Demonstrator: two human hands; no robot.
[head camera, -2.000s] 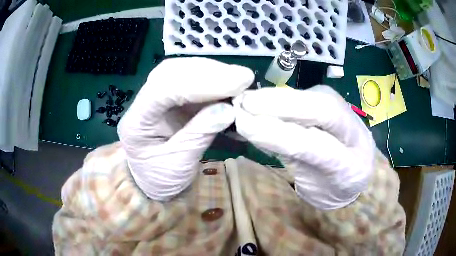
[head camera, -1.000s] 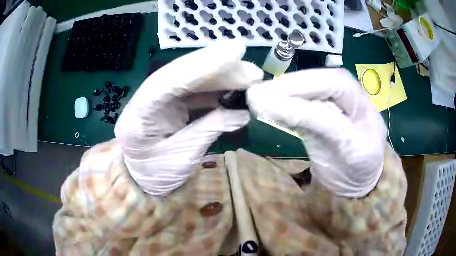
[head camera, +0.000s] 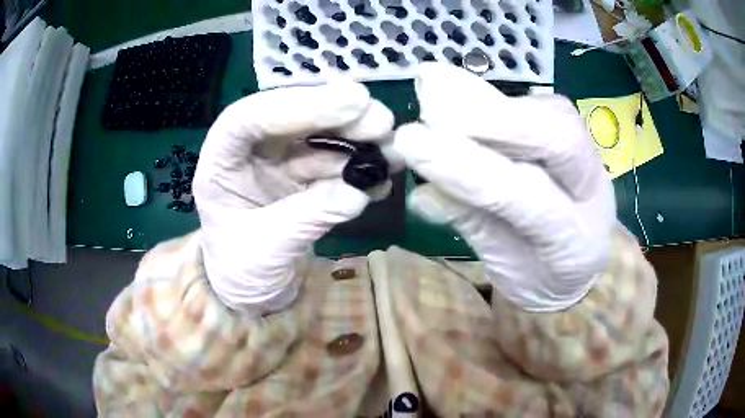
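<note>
A glossy black earbud-like housing (head camera: 365, 167) with a thin curved stem is held in my left hand (head camera: 274, 192), between thumb and fingers, above the bench. My left hand wears a white glove. My right hand (head camera: 515, 184), also in a white glove, is just right of the housing. Its fingers are bent and apart, its fingertips close to the housing; I see nothing in it. Whether its fingertips touch the housing is hard to tell. The black mat (head camera: 376, 220) shows partly below the hands.
A white foam tray (head camera: 384, 51) with black units lies at the back. A black tray (head camera: 163, 82), loose black parts (head camera: 176, 175) and a white case (head camera: 136, 188) are at left. Stacked foam trays (head camera: 37, 147) stand far left. Yellow paper (head camera: 625, 139) lies at right.
My right hand's fingers have opened and moved off the housing. My left hand still holds it, now turned so its rounded body and stem show. The right hand now covers most of the bottle.
</note>
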